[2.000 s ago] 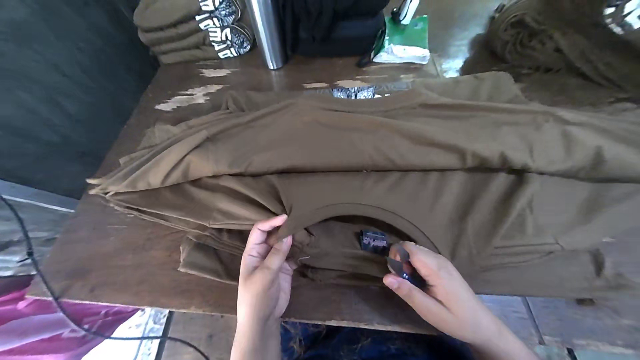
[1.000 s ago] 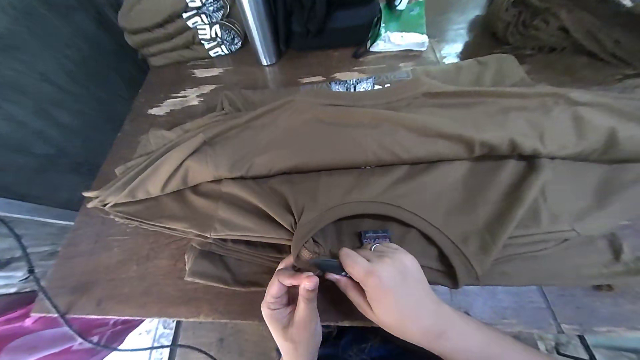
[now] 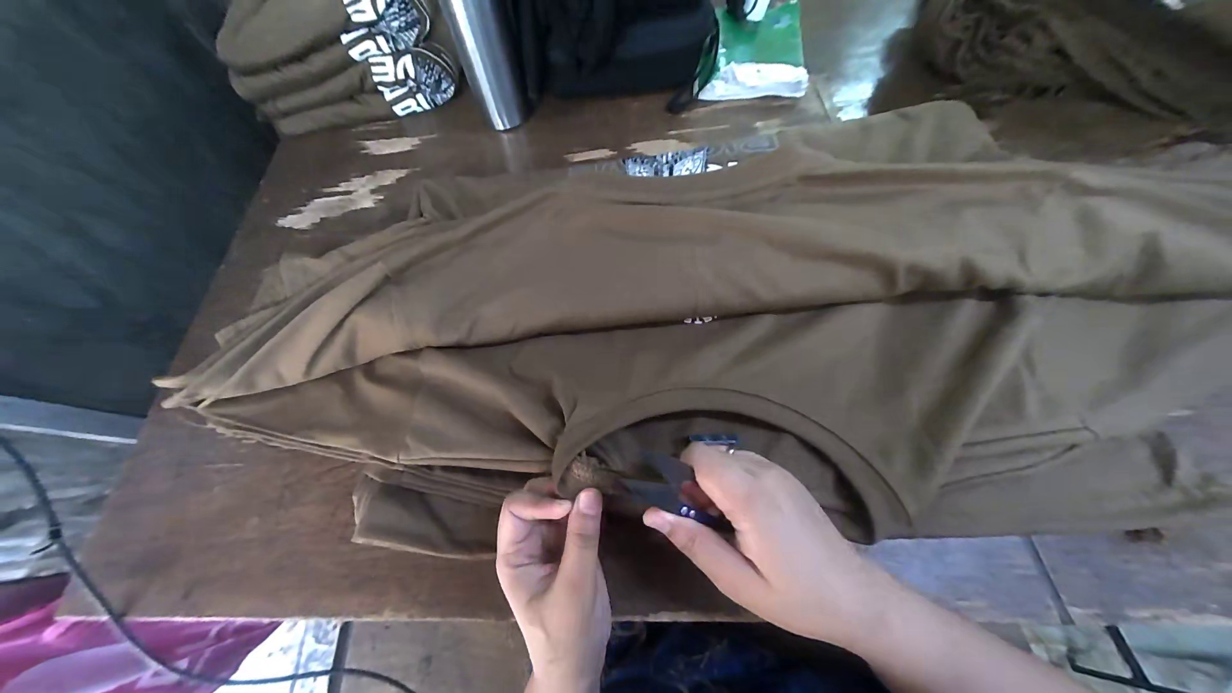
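Observation:
A brown T-shirt (image 3: 751, 356) lies over a pile of like shirts, its round neckline (image 3: 731, 397) facing the near edge. My left hand (image 3: 558, 558) pinches the left end of the neckline between thumb and fingertips. In my right hand (image 3: 760, 529) is a small pair of thread snips (image 3: 674, 486) with dark blades, spread apart and pointing left at the collar seam close to my left fingertips. A dark neck label (image 3: 714, 441) shows just above my right hand, partly covered by it.
Folded brown shirts (image 3: 318, 58) with white print, a steel bottle (image 3: 486, 63), a black bag (image 3: 616, 48) and a green packet (image 3: 760, 53) stand along the far side of the worn wooden table (image 3: 241, 520). Brown fabric (image 3: 1088, 58) is heaped far right. A black cable (image 3: 87, 587) hangs at left.
My right hand and the snips moved left from near the label to my left fingertips, then drew back slightly right. The blades are now visibly apart. My left hand still pinches the neckline.

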